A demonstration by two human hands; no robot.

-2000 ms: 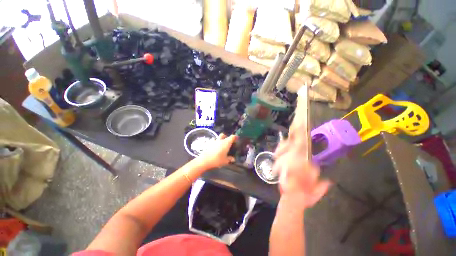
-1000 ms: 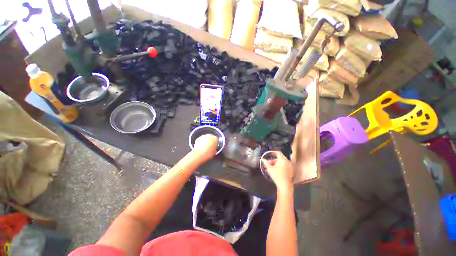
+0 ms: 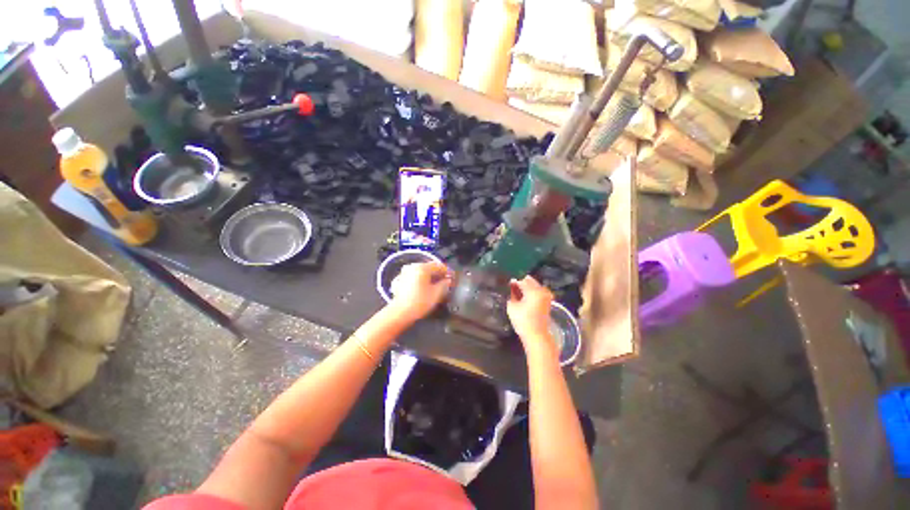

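The green hand press (image 3: 529,224) stands at the right end of the table, its lever (image 3: 619,90) raised. The greyish fixture (image 3: 479,304) is at its foot. My left hand (image 3: 421,289) is at the right rim of the left steel bowl (image 3: 392,267), fingertips pinched beside the fixture's left side. My right hand (image 3: 530,307) is on the fixture's right side, fingertips together, in front of the right steel bowl (image 3: 567,334). Whether either hand holds a small part is too small to tell.
Black plastic parts (image 3: 349,129) are heaped behind. A smartphone (image 3: 421,207) stands behind the left bowl. An upright board (image 3: 614,269) is right of the press. An open sack (image 3: 449,413) is below the table edge. Spare bowls (image 3: 265,235) and a bottle (image 3: 95,179) are at left.
The right hand has left the press lever side and gone to the right bowl. Both hands have since lifted from the bowls and moved inward to the fixture. The lever stays raised.
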